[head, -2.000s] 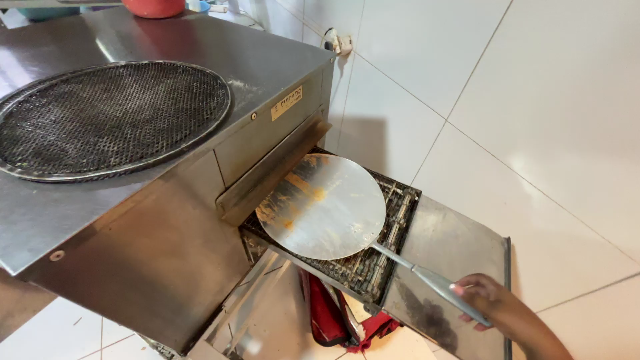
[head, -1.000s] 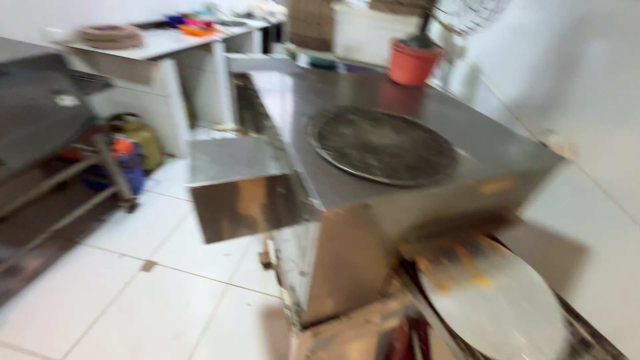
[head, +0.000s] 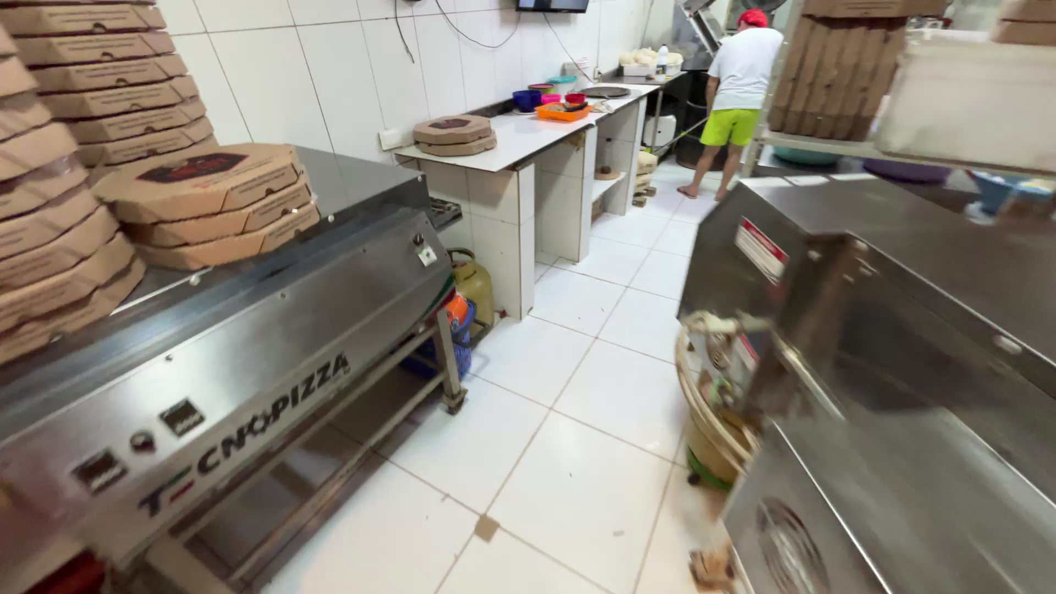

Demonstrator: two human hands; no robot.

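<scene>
Neither of my hands shows in the head view now, so what they hold or touch is hidden. At the left stands a stainless steel Tecnopizza conveyor oven (head: 272, 363) with dials and displays on its sloping front. On its top lies a short stack of cardboard pizza boxes (head: 210, 194), beside taller stacks of pizza boxes (head: 136, 78). A second stainless steel machine (head: 924, 322) fills the right side. The round peel is out of view.
A tiled floor aisle (head: 577, 363) runs between the machines. Beyond stand a white counter (head: 528, 132) with pizza boxes (head: 454, 134) and an orange tray (head: 563, 113), a gas cylinder (head: 472, 285) and a shelf rack (head: 825, 142). A person (head: 738, 103) stands at the far end, back turned.
The view has swung far left and up to the aisle. Two seconds ago one of my hands was on the handle of a round metal peel at the oven opening; both are now out of view.
</scene>
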